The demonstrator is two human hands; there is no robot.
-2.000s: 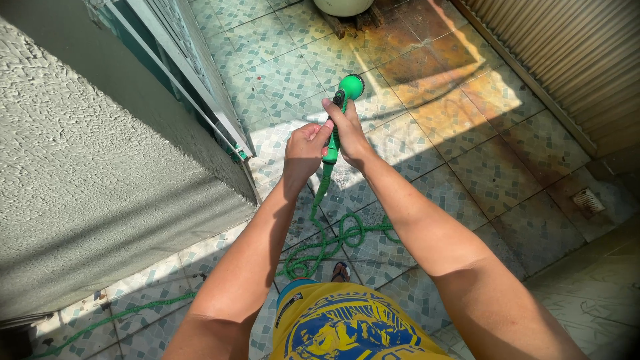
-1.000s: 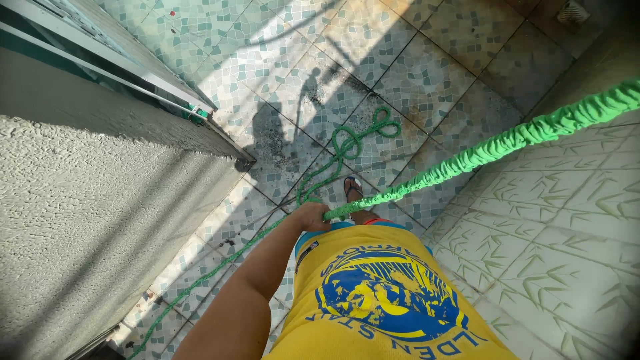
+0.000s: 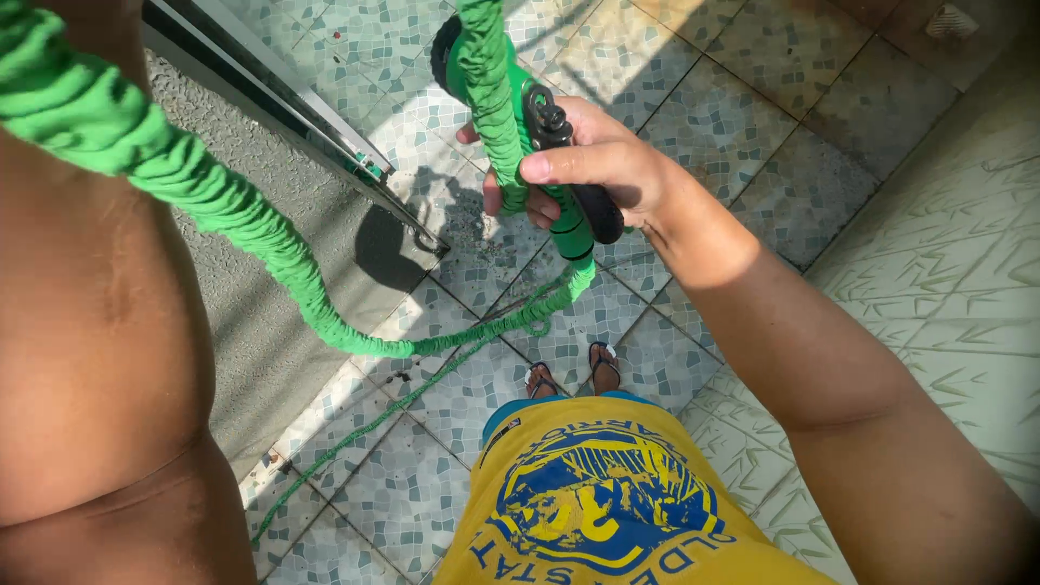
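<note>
In the upper middle of the head view, my right hand point(image 3: 597, 158) is closed around a green hose spray nozzle point(image 3: 573, 231) with a black lever, and its thumb presses a length of hose against the nozzle. The crinkled green fabric hose point(image 3: 268, 244) leaves the nozzle's lower end, sags, and rises close past the camera at the upper left. A thinner stretch of hose point(image 3: 357, 443) lies on the floor tiles. My left forearm fills the left edge; my left hand is out of the picture.
A rough grey wall point(image 3: 244, 146) with a metal-framed gate or door point(image 3: 317, 106) stands at left. A tiled wall with a leaf pattern point(image 3: 967, 325) is at right. My feet in flip-flops point(image 3: 604, 366) stand on the patterned floor tiles point(image 3: 382, 496).
The loose loops seen on the floor earlier are mostly gone from there. Hose now hangs in a large curve near the camera. My right hand and the nozzle, out of view a second ago, are back in view.
</note>
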